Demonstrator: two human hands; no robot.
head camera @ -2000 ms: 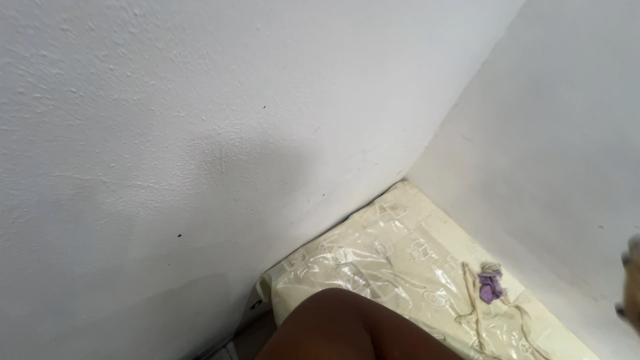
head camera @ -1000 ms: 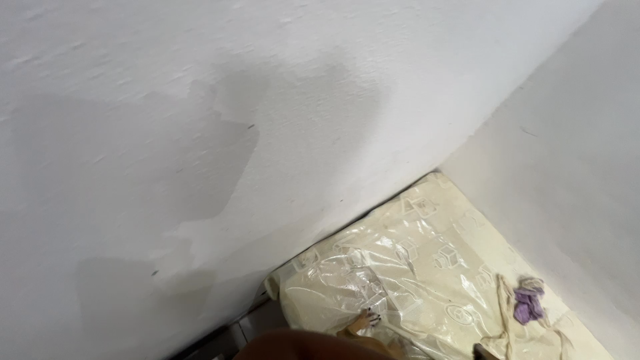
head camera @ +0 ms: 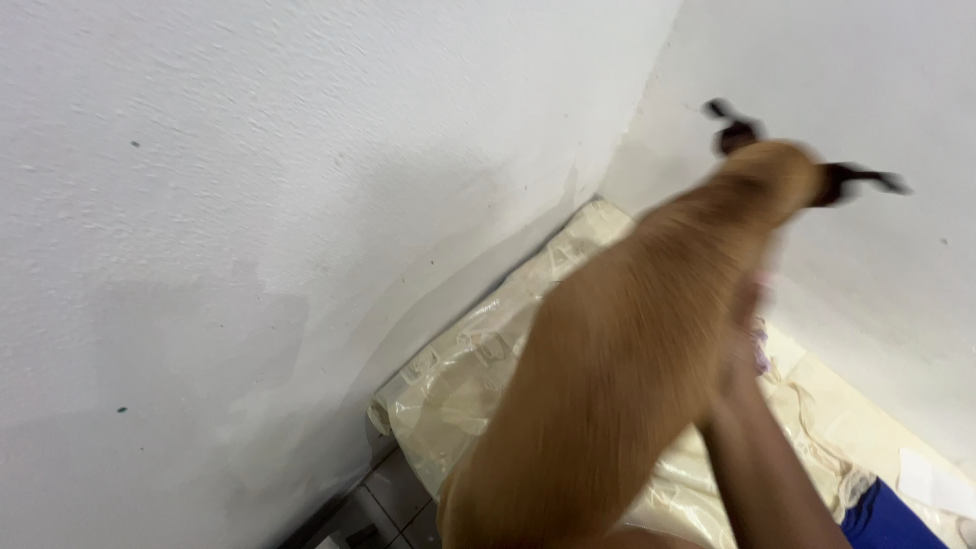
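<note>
A tan, short-haired dog [head camera: 610,358], blurred, stretches from the bottom middle toward the upper right, its dark ears spread sideways. My right hand [head camera: 740,347] is against the dog's right side, partly hidden by its body and blurred, and seems to hold it. The forearm comes up from the lower right. A strip of bare skin shows at the bottom edge, but my left hand is out of sight. Beneath the dog lies a cream mattress [head camera: 450,389] in clear plastic. A purple cloth item [head camera: 760,347] shows just beyond my right hand.
Two white walls meet behind the mattress. A cream cord or fabric strip [head camera: 808,427] lies at its right, near blue fabric [head camera: 884,518] and a white sheet [head camera: 934,484]. Dark floor tiles [head camera: 396,488] show at the lower left.
The dog's body now fills the middle; earlier frames show only a clawed paw, at the right edge and then on the mattress. My right hand and forearm have come into view.
</note>
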